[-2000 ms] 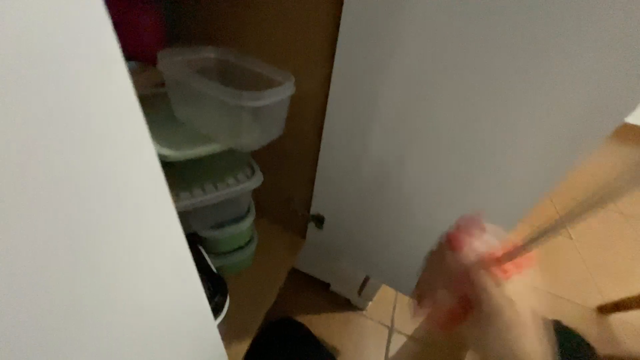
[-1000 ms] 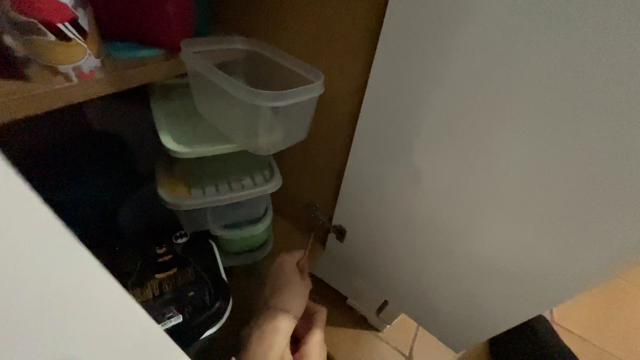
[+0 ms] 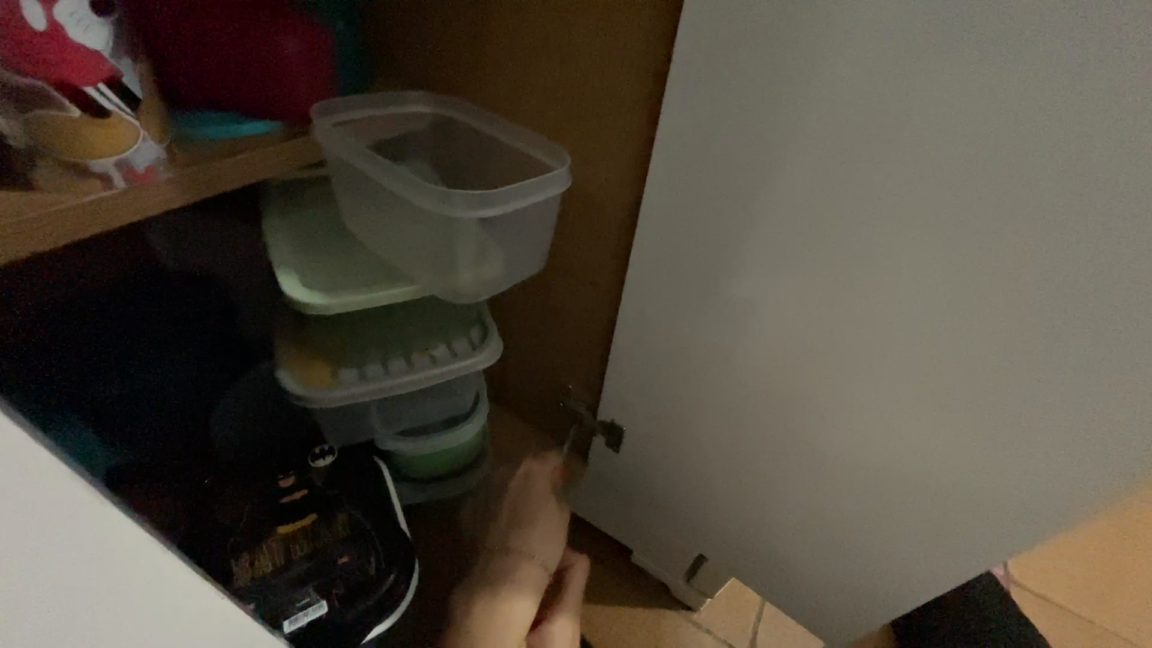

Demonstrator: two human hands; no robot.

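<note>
Low in the cabinet, a metal hinge (image 3: 598, 425) joins the side wall to the white door (image 3: 855, 297). My left hand (image 3: 531, 504), blurred, is just below the hinge. Its fingers are closed around a thin-shafted tool (image 3: 571, 439) that points up at the hinge; its handle is hidden. What looks like my right hand (image 3: 562, 598) is close beside and below, partly covered by the left, and its grip cannot be made out. Left of the hands stands a stack of plastic food containers, with a clear open container (image 3: 450, 225) tilted on a pale green lid (image 3: 333, 252).
A black case with a Batman picture (image 3: 315, 540) lies at the cabinet's lower left. Above it runs a wooden shelf (image 3: 153, 193) with a Mickey Mouse item (image 3: 81, 81) and a red item (image 3: 243, 54). A white panel edge (image 3: 81, 540) borders the lower left; floor tiles (image 3: 1080, 558) show at right.
Two seconds ago, the hands and a long thin shaft were in front of the door at right; they have since moved to the hinge. Over the last second, the hands have stayed just below it.
</note>
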